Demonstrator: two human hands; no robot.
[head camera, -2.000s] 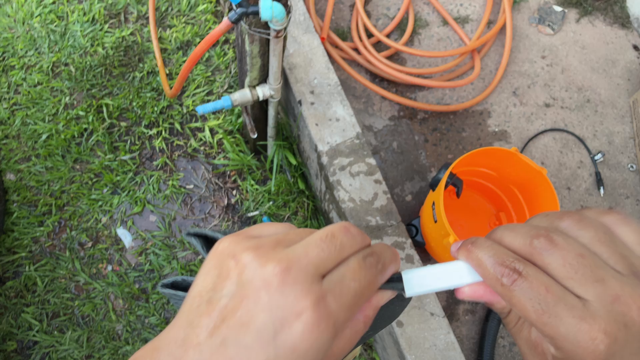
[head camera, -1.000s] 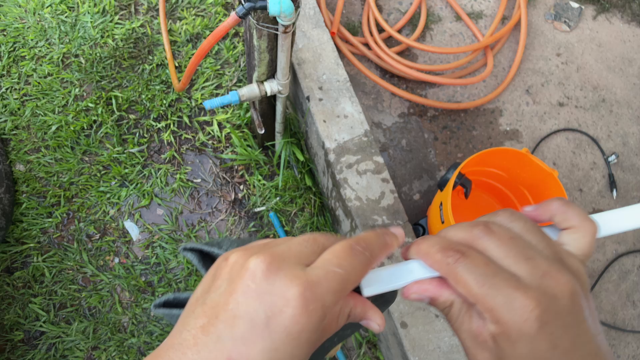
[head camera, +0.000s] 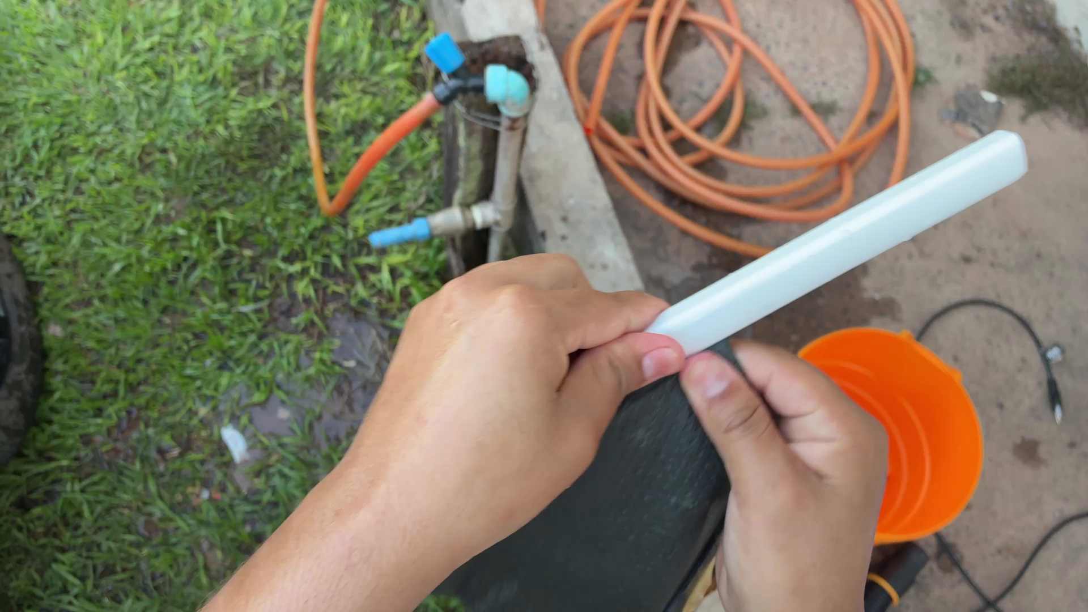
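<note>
A white plastic strip (head camera: 841, 242) slants up to the right from my fingers. My left hand (head camera: 518, 374) pinches its lower end between thumb and forefinger. Close against it, my right hand (head camera: 790, 450) grips the edge of a dark, flexible sheet (head camera: 595, 510), thumb on top, just below the strip's end. The dark sheet hangs down beneath both hands, and part of it is hidden by them.
An orange bucket (head camera: 931, 442) stands right of my right hand, near a black cable (head camera: 1011, 310). Beyond lies a coiled orange hose (head camera: 663, 161) on concrete. A low concrete curb (head camera: 569, 170) and a pipe with fittings (head camera: 507, 170) border the grass (head camera: 170, 170). A tire (head camera: 17, 348) shows at far left.
The white strip now points up and right, its far end in view. My right hand has let go of the strip and holds the dark sheet below it. More of the sheet shows.
</note>
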